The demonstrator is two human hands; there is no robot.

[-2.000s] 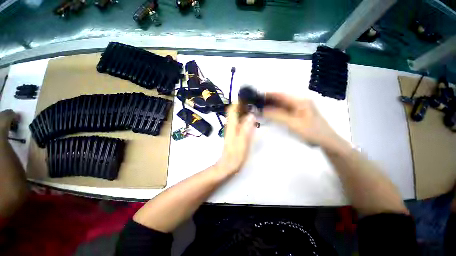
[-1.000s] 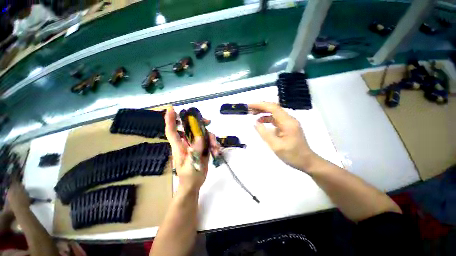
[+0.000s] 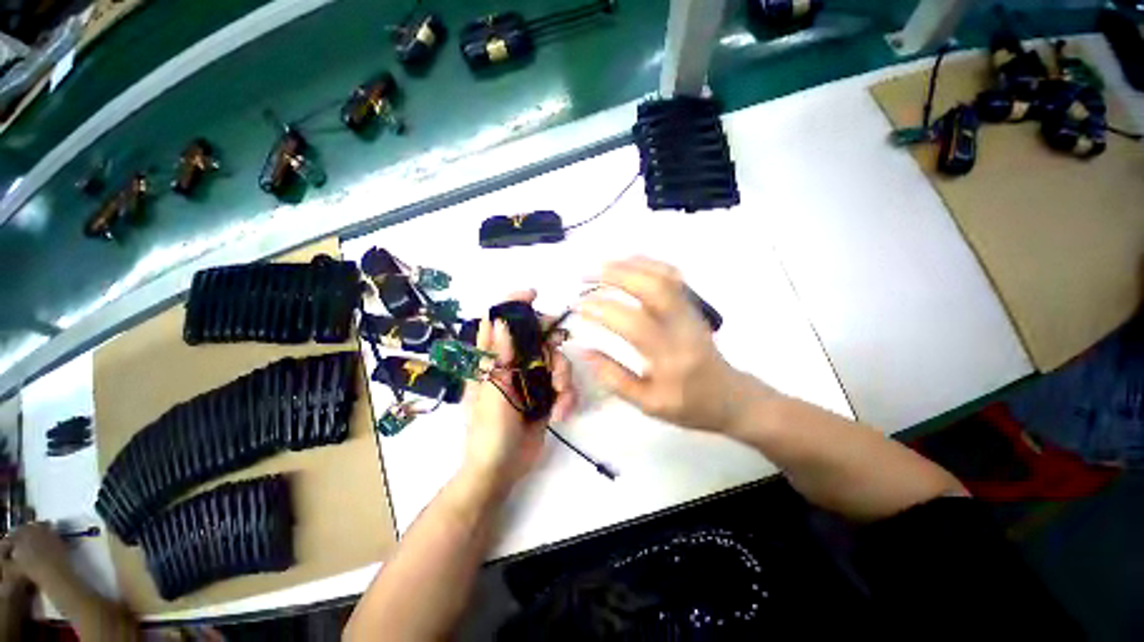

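Observation:
A half-assembled unit lies in my left hand, its black body upright between thumb and fingers. Its green circuit board hangs out to the left on thin wires, and a black lead points down to the right. My right hand is just right of the unit with fingers spread; a thin dark cord runs between it and the unit. A dark piece shows behind its fingers; whether it is held I cannot tell. A closed unit lies flat beyond my hands.
Waiting units with green boards lie left of my left hand. Stacked black shells stand on the left cardboard. Stacked covers stand at the far edge. More units lie on the belt and right cardboard. Another person's hand shows lower left.
The view has shifted. My left hand has turned the unit, and its green board now shows. My right hand has left the closed unit at the far side and come near the held unit.

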